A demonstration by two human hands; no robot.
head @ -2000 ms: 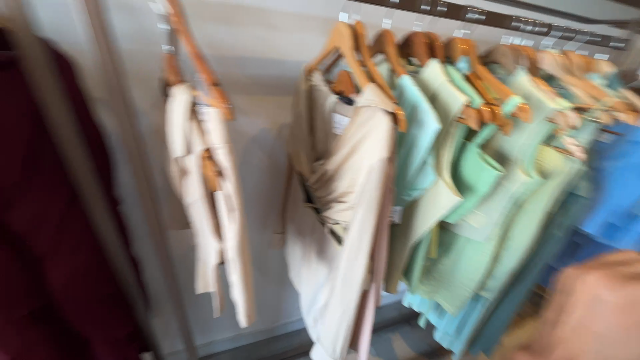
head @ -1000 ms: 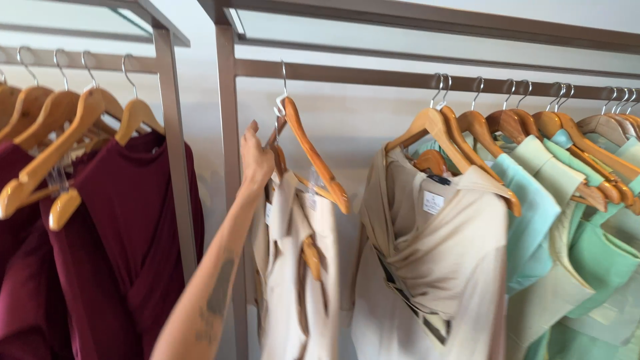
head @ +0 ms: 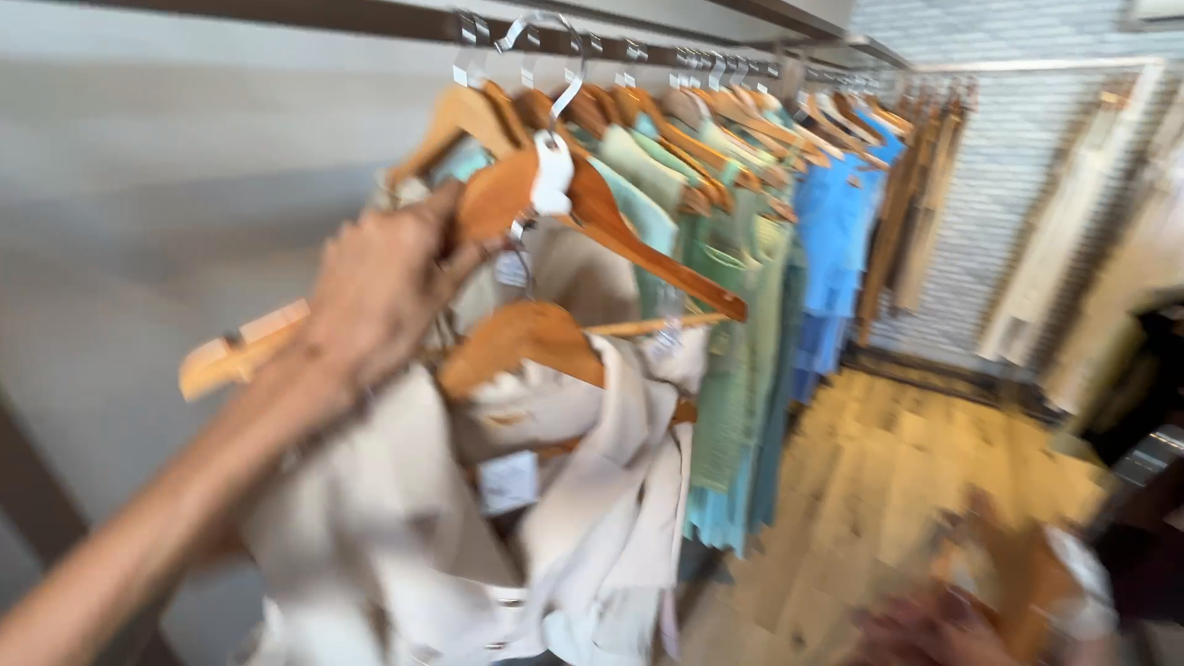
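My left hand (head: 388, 268) grips the shoulder of a wooden clothes hanger (head: 610, 222) whose metal hook is off the rail. Below it hangs a second wooden hanger (head: 523, 347), linked by its hook, with a cream garment (head: 592, 518) bearing a white tag (head: 509, 481). At the bottom right my right hand (head: 943, 620) is blurred, with a blurred wooden hanger (head: 1027, 573) at its fingers; the grip cannot be made out. Behind the held hangers, other beige clothing is partly hidden.
Green garments (head: 731, 370) and blue garments (head: 832, 231) hang on wooden hangers from the dark rail (head: 370, 20). Brown clothes (head: 911, 203) hang farther back, pale ones (head: 1064, 240) at the right. A wooden floor (head: 860, 481) lies below, by a brick-patterned wall (head: 1008, 129).
The cream garment's hanger, hooked on the rail one second ago beside my left hand, is now off it in my grip. My right hand has come into view. The view has swung right.
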